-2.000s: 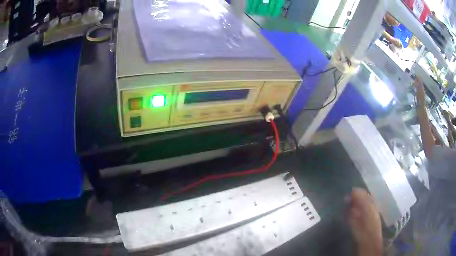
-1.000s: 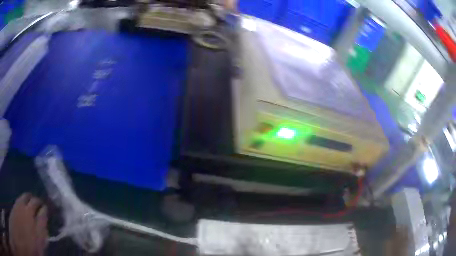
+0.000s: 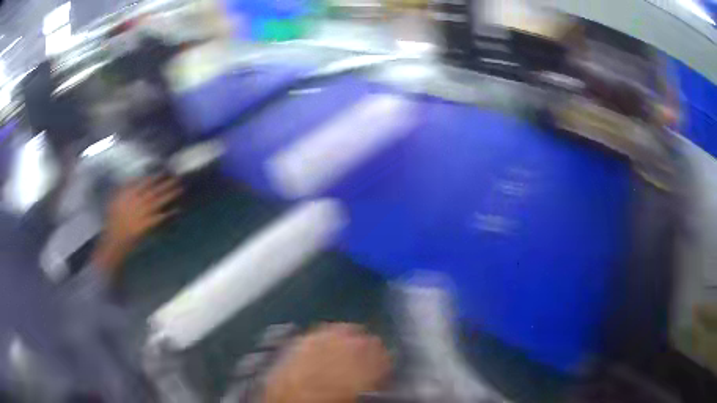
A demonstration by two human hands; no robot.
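Observation:
The view is strongly blurred. My left hand (image 3: 334, 364) is at the bottom centre, back up, with its fingers curled or hidden. I cannot tell if it holds anything. Pale crinkled plastic shows beside it. A white power strip (image 3: 248, 275) lies slanted on the dark green surface, up and left of my hand. Another white power strip (image 3: 346, 146) lies further back on the blue mat. A whitish plastic-wrapped cord (image 3: 428, 327) is right of my hand. My right hand is not in view.
The blue mat (image 3: 542, 228) with white lettering fills the right middle. Another person's hand (image 3: 141, 211) and dark sleeve are at the left. A black upright machine (image 3: 476, 35) stands at the back. A dark vertical surface is at the right.
The view has swung left. The tester face with its green light and the strips in front of it have left the picture. My left hand now shows at bottom centre; the other person's hand has appeared.

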